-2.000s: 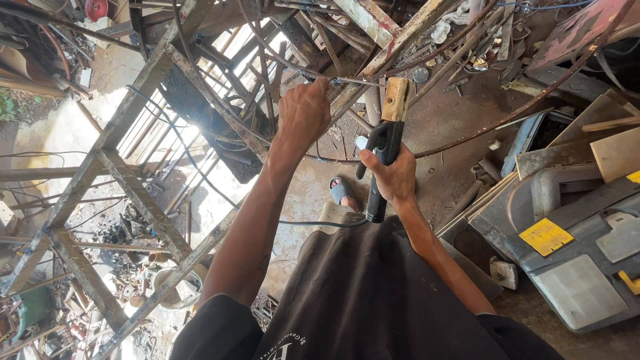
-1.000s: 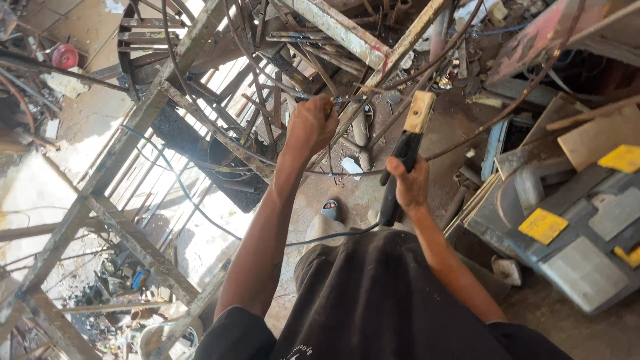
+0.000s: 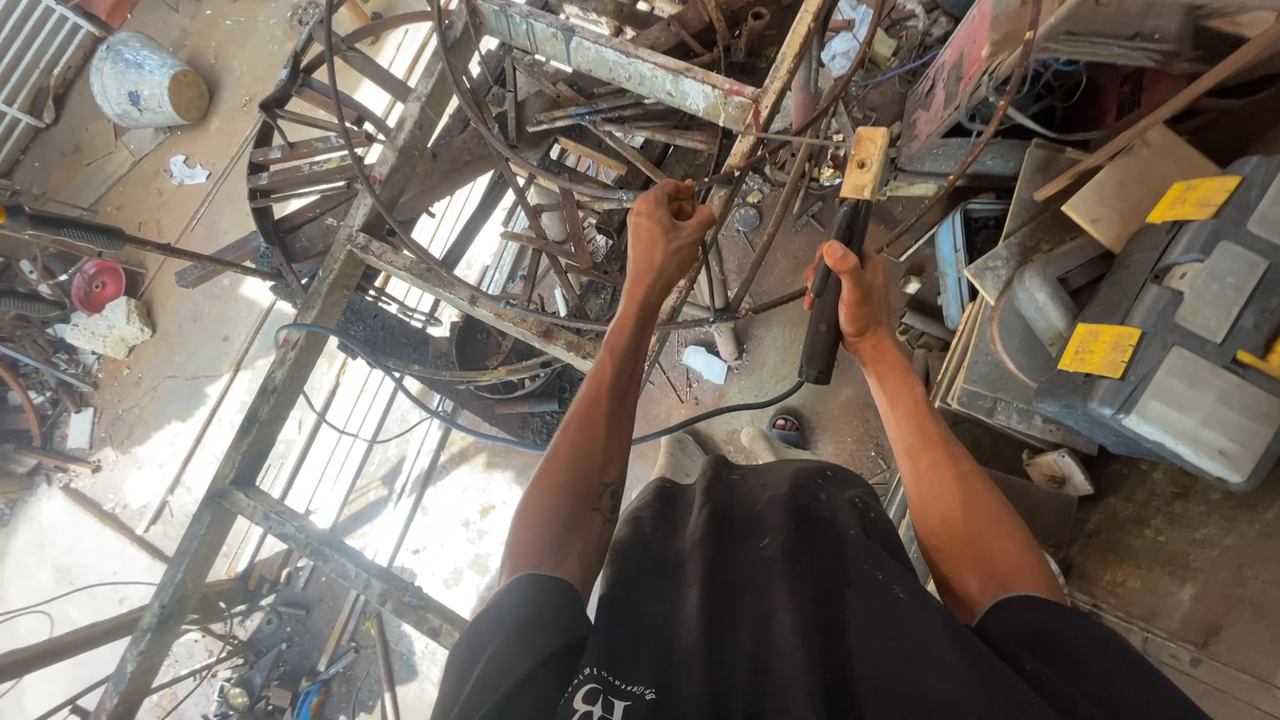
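My right hand [image 3: 858, 295] is wrapped around the black handle of a welding electrode holder [image 3: 863, 165]. A thin electrode [image 3: 795, 138] sticks out leftward from its pale jaw head. A dark cable [image 3: 720, 412] leaves the handle's lower end and runs left. My left hand [image 3: 668, 225] is closed on a curved, rusty metal rod [image 3: 560, 182], near a spot where rods meet. The curved rods lie across a rusty, paint-worn metal frame [image 3: 620, 70]. What lies inside the left fist is hidden by the fingers.
A black and grey toolbox with yellow latches [image 3: 1185, 330] stands at right beside stacked boards [image 3: 1130, 190]. A paint-stained bucket [image 3: 148, 80] lies at upper left. Scrap metal [image 3: 600, 130] is piled beneath the frame. A sandalled foot [image 3: 787, 430] shows below.
The view has shifted, bringing the bucket into sight. The electrode holder stays in my right hand, and my left hand stays closed at the curved rods.
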